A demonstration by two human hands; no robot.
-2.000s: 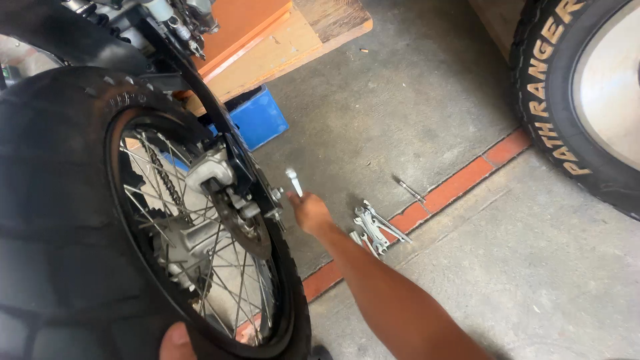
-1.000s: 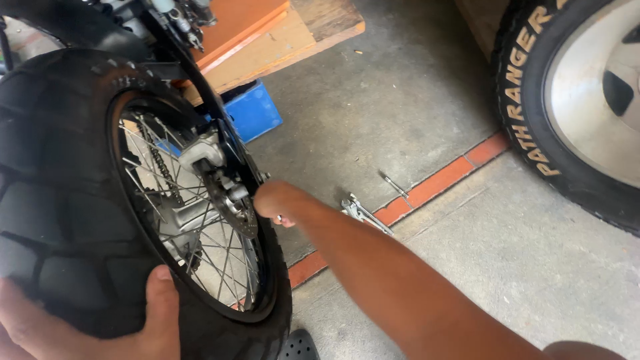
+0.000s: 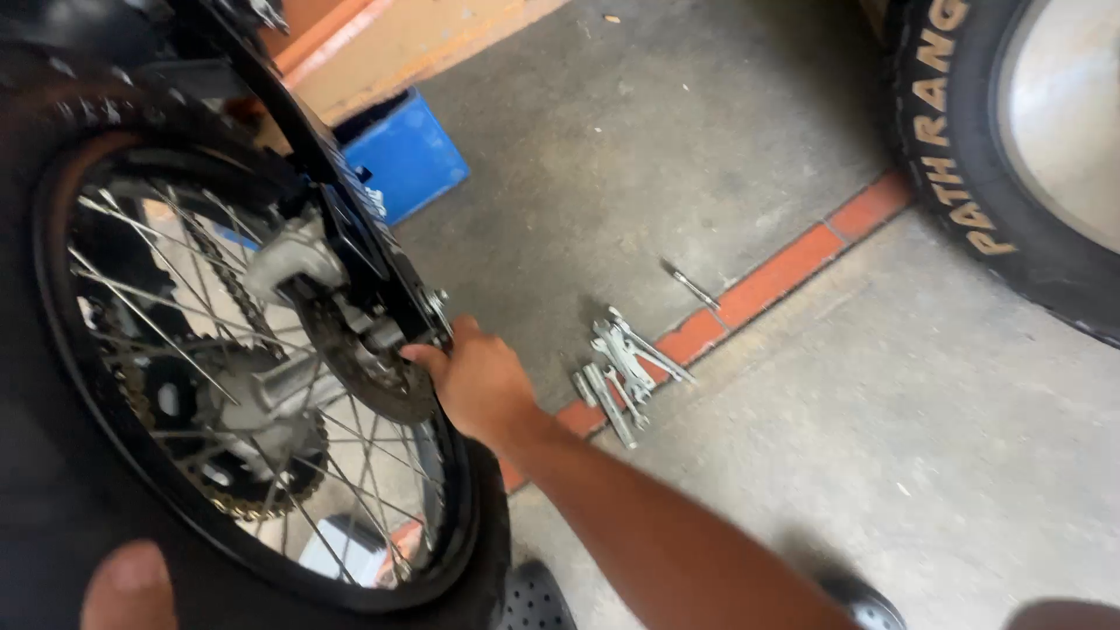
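A motorcycle's spoked rear wheel stands at the left, its black tire close to the camera. My right hand is at the rear end of the black swingarm, just below the axle nut and beside the brake disc. Its fingers are curled against the arm's end; whether they hold a tool is hidden. Only one fingertip of my left hand shows, at the bottom left over the tire. The brake caliper and the rear sprocket are visible through and beside the spokes.
Several wrenches lie on the concrete floor across a red brick strip. A thin metal tool lies apart from them. A blue metal box is under a wooden board. A large off-road tire stands at the upper right.
My right hand has moved to the swingarm end; the metal tool seen in it two seconds ago no longer shows. The view has come closer to the wheel.
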